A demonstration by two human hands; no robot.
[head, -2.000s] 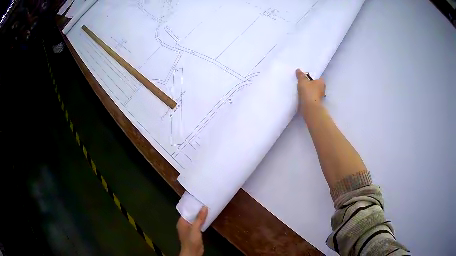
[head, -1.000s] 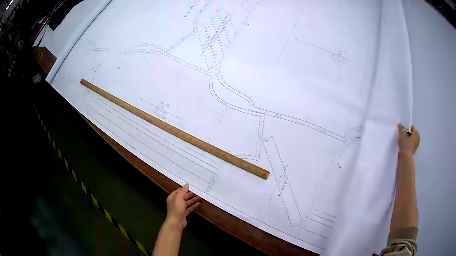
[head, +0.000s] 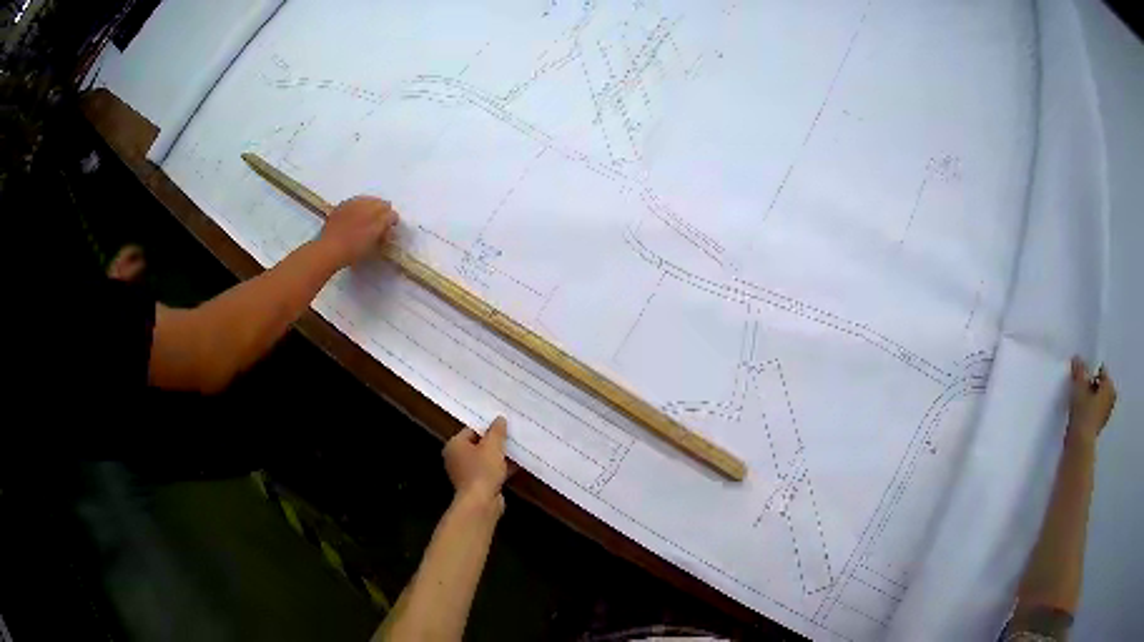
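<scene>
The marker paper [head: 565, 238], white with thin printed pattern outlines, covers the wooden table. My left hand [head: 479, 464] pinches its near edge at the lower centre. My right hand [head: 1091, 395], at the far right edge of the view, grips the fold of the paper; the dark end of a pen [head: 1098, 375] shows between its fingers. The wooden ruler [head: 552, 355] lies diagonally across the printed lines. Another person's hand [head: 361, 230] is closed over the ruler's upper left part.
The other person in dark clothes [head: 75, 326] stands at the left by the table edge. The paper's rolled part [head: 226, 75] lies at the upper left. Brown table edge [head: 402, 398] runs along the near side. Dark green floor [head: 238, 552] shows at the lower left.
The marker paper is unfolded further, and my right hand has moved to the right with its fold. My left hand has moved onto the near edge. Another person's arm has come in and taken the ruler.
</scene>
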